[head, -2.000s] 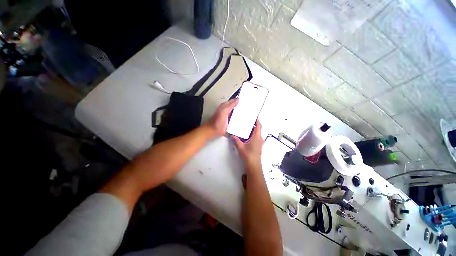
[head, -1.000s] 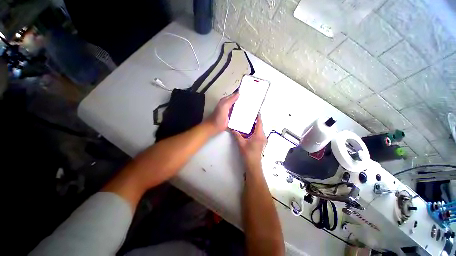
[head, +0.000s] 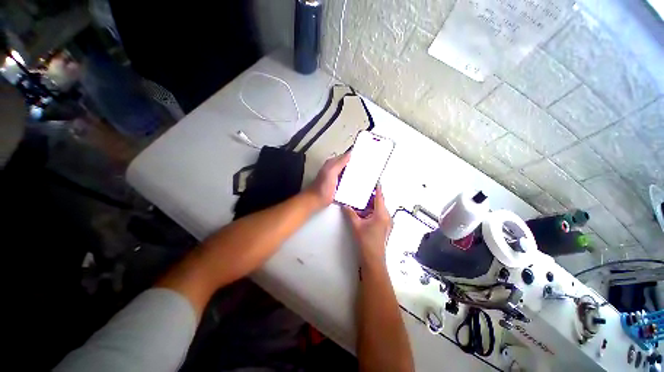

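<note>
A smartphone with a bright white screen is held upright in both hands above the white table. My left hand grips its left edge. My right hand holds its lower right corner. Cream garment panels with dark borders lie on the table behind and left of the phone, partly hidden by it and my left hand. A black fabric piece lies over their near end, left of my left hand.
A white cable loops on the white table. A dark bottle-like cylinder stands at the wall. The sewing machine is at right, with black-handled scissors on its bed and thread cones behind. A paper hangs on the wall.
The view has shifted slightly, so the table and panels sit lower in the picture. Both hands still hold the phone in nearly the same pose.
</note>
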